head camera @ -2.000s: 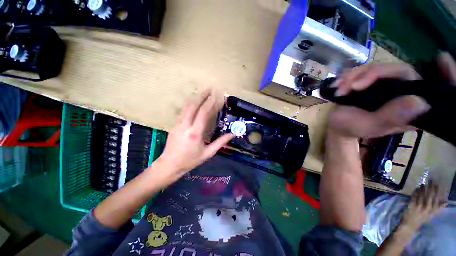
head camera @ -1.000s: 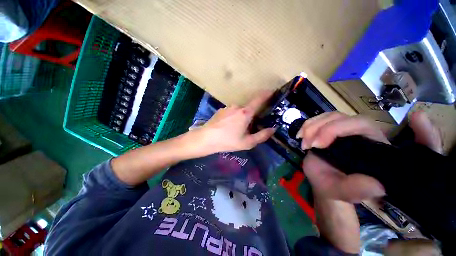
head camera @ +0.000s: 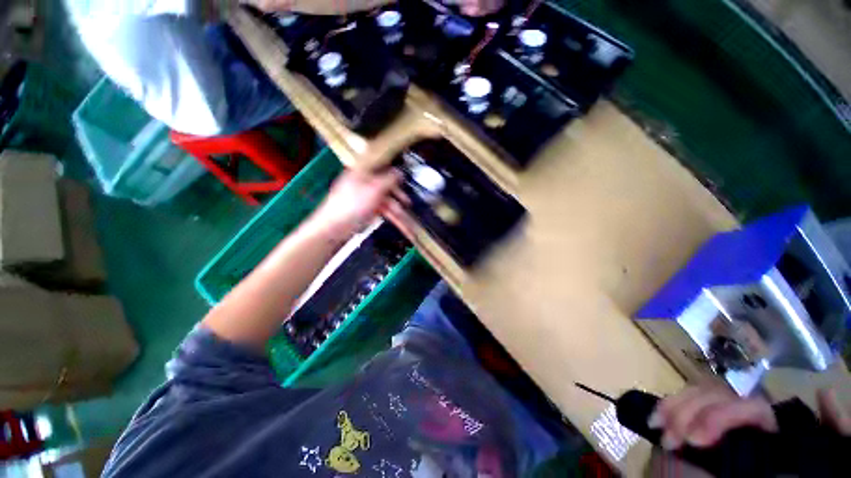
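My left hand [head camera: 359, 198] is at the left end of a black plastic housing [head camera: 479, 210] near the bench's front edge, its fingers on the housing's end. A round white motor [head camera: 428, 178] sits inside the housing. The hand is blurred. My right hand [head camera: 714, 422] holds a black electric screwdriver [head camera: 638, 411] at the lower right, its thin bit pointing up and left, clear of any housing. The blue-sided screw feeder [head camera: 734, 308] stands just above my right hand.
Several more black housings with motors [head camera: 532, 98] lie at the far end of the cardboard-covered bench [head camera: 616, 196]. A green crate of black parts [head camera: 244, 245] is below my left arm. Another person's pale-clothed leg [head camera: 177, 70], a red stool [head camera: 244, 161] and cartons [head camera: 56, 271] are at the left.
The view has swung left. My left hand and a housing are now by the other housings, away from the screwdriver. My right hand with the screwdriver has left the housing.
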